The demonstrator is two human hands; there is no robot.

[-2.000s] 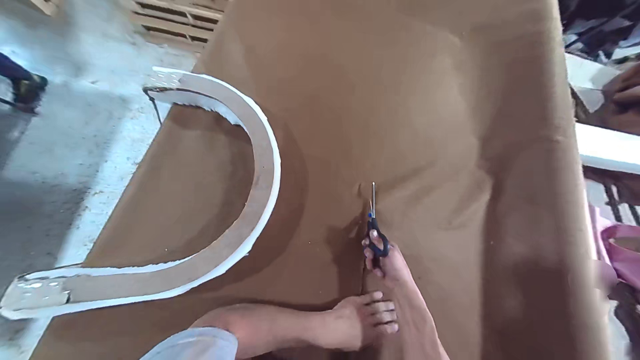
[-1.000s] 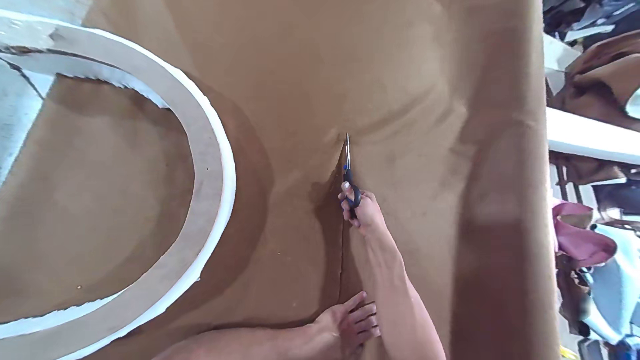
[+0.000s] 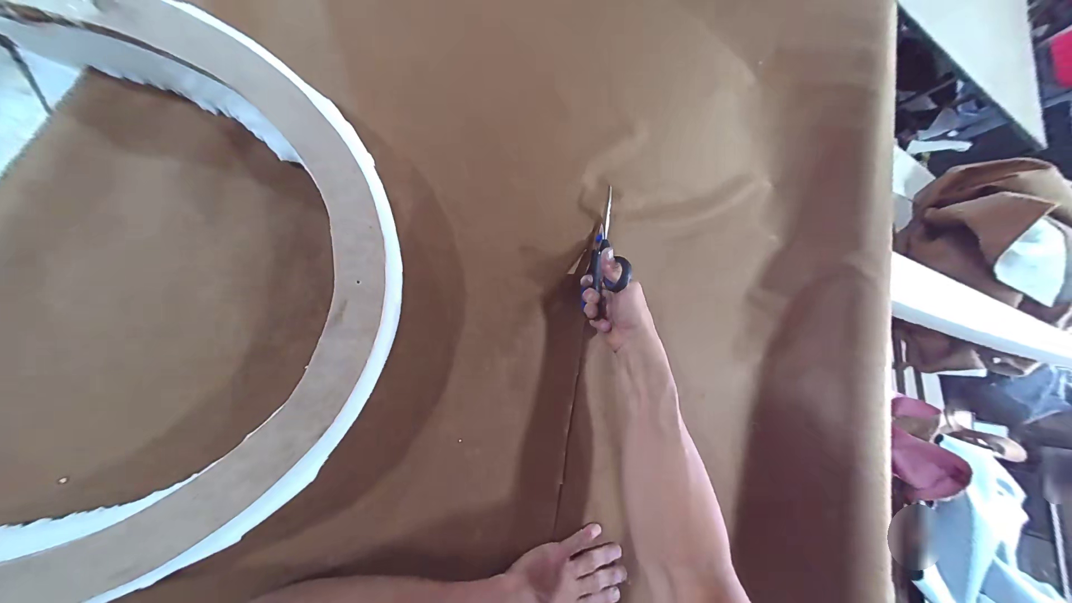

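Brown fabric (image 3: 519, 167) lies spread over the work surface, with a long cut running through it up to a pair of scissors (image 3: 607, 219). My right hand (image 3: 610, 306) grips the dark scissor handles, and the blades point away from me at the top of the cut. Near the bottom, my left hand (image 3: 574, 565) rests flat on the fabric beside the cut, fingers spread, holding nothing. A large curved frame piece (image 3: 360, 243) with white padding along its edges lies on the fabric to the left of both hands.
Past the fabric's right edge are a long white strip (image 3: 971, 306), heaped brown cloth (image 3: 971, 209), pink cloth (image 3: 930, 461) and light blue cloth (image 3: 980, 519). A pale board (image 3: 988, 59) is at the upper right. Small wrinkles run across the fabric near the blades.
The right hand and scissors have moved forward along the fabric, and the cut behind them is longer. The left hand stays low beside the cut. The view has moved closer.
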